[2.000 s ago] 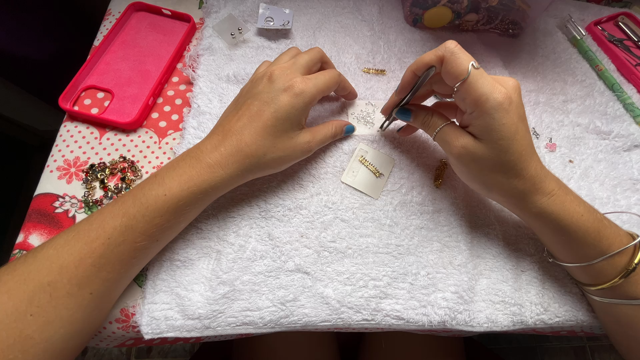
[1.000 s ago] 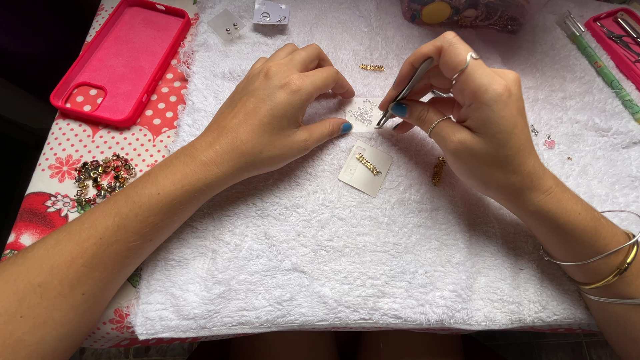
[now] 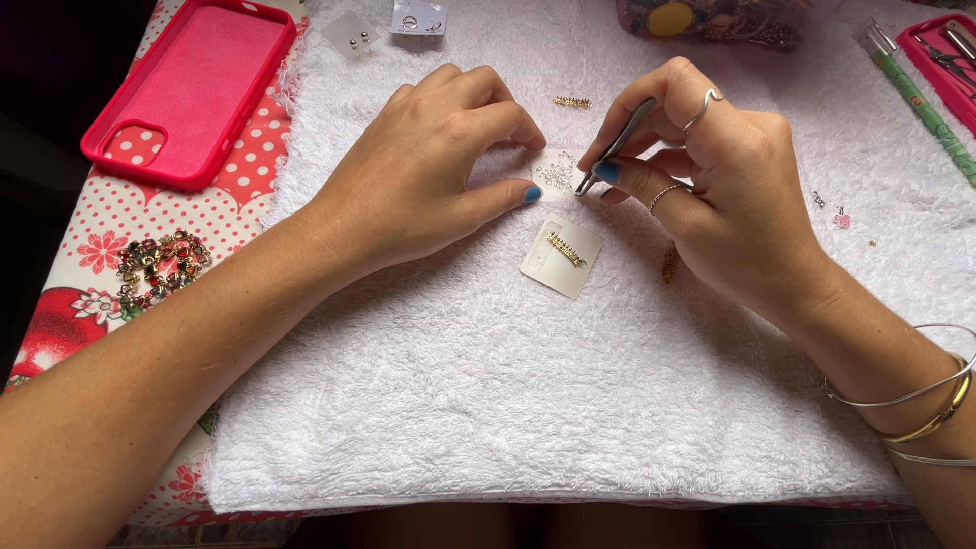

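My right hand (image 3: 694,160) holds metal tweezers (image 3: 621,141), tips down at the right edge of a small white card (image 3: 540,189). On that card lies a little pile of clear stones (image 3: 558,172). My left hand (image 3: 442,152) rests at the card's left side, thumb and forefinger apart at its edge; whether it grips the card is unclear. Just below, a cream card (image 3: 553,279) carries a gold ridged jewelry piece (image 3: 566,250). A similar gold piece (image 3: 572,101) lies above the stones, and another (image 3: 670,263) is beside my right palm.
White towel (image 3: 488,396) covers the table. Around it are a pink phone case (image 3: 206,84), a beaded bracelet (image 3: 164,263), earring cards (image 3: 351,36), a container of beads (image 3: 717,23), a green pencil (image 3: 919,103), a pink tray with tools (image 3: 945,65) and a pink charm (image 3: 841,218).
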